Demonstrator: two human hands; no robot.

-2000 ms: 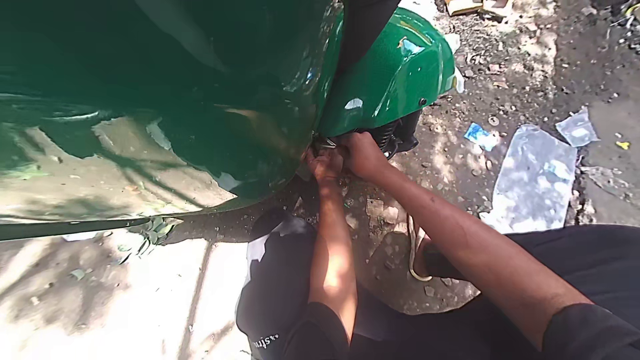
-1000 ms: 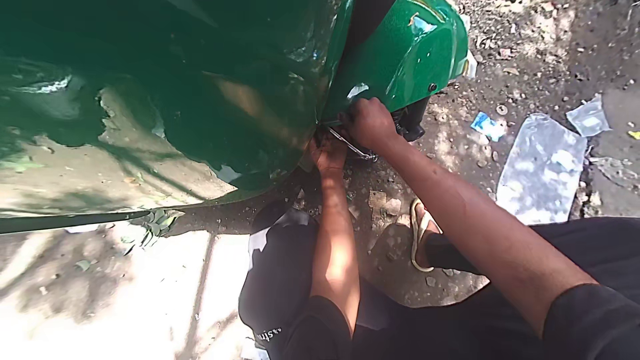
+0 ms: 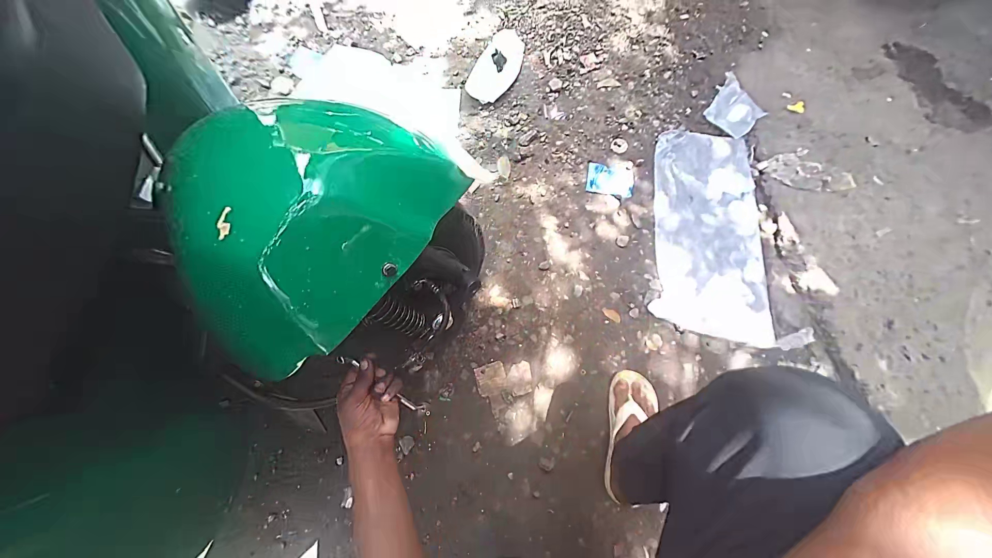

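My left hand is closed around a slim silver metal tool, probably a wrench. One end of it sticks out above my fingers by the lower edge of a green mudguard, the other below them. The mudguard has cracks across its paint and a bolt near its right edge. Under it show a dark tyre and a coil spring, just above my left hand. My right hand is out of view; only part of that arm shows at the lower right.
The dark and green vehicle body fills the left side. Stony ground holds a flat plastic sheet, a blue and white wrapper and a white oval piece. My sandalled foot and bent knee are at the right.
My right hand has left the mudguard's edge and gone out of view. The silver tool, between both hands a second ago, is now in my left hand. The view has swung right.
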